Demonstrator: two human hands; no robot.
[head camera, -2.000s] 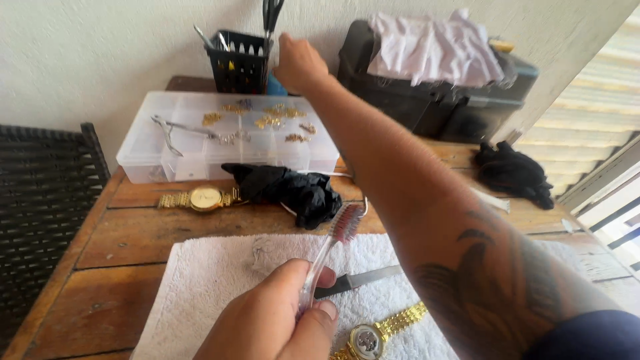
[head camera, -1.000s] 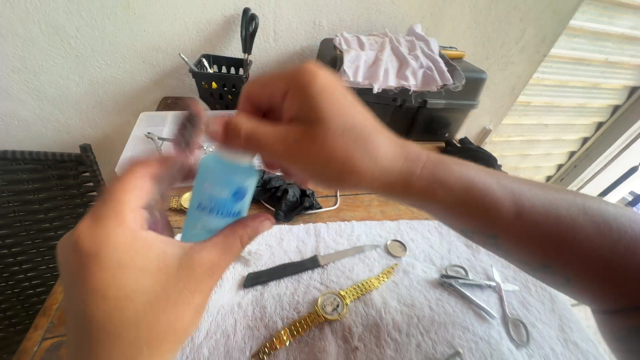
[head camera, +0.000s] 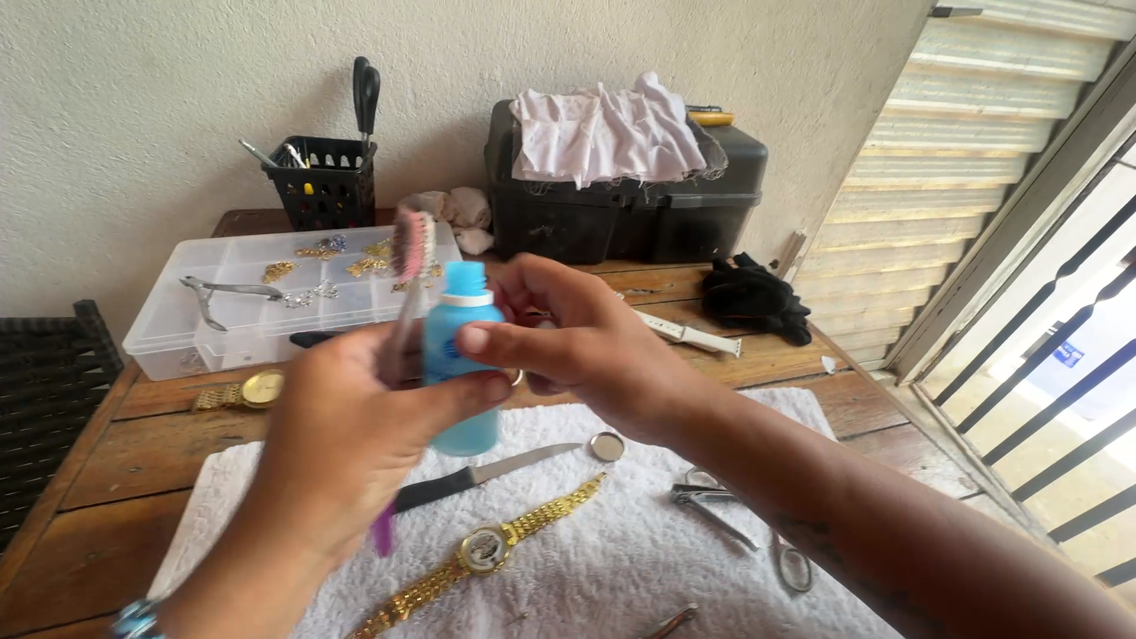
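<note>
My left hand (head camera: 346, 417) holds a toothbrush (head camera: 413, 257), bristles up, together with a blue plastic bottle (head camera: 463, 426) whose threaded neck is uncapped. My right hand (head camera: 577, 346) is at the bottle's right side, its thumb against the shoulder; whether its curled fingers hold the cap is hidden. Below them, on a white towel (head camera: 710, 577), lie a gold-coloured wristwatch (head camera: 484, 548) with its movement exposed, a black-handled knife (head camera: 444, 486), a round metal watch back (head camera: 607, 446), a nail clipper (head camera: 710, 510) and scissors (head camera: 794, 566), partly covered by my right forearm.
Behind the hands stands a clear divided case (head camera: 160, 333) bearing small gold and silver parts and nippers (head camera: 213, 297). Further back are a black basket (head camera: 324, 191) and a black toolbox (head camera: 568, 217) under a white cloth. Another gold watch (head camera: 263, 388), a white strap (head camera: 692, 335) and black cloth (head camera: 754, 297) lie around the towel.
Two seconds ago my right hand was reaching by the basket while my left held only the toothbrush. The blue bottle has since come into my left hand, and its open neck now shows.
</note>
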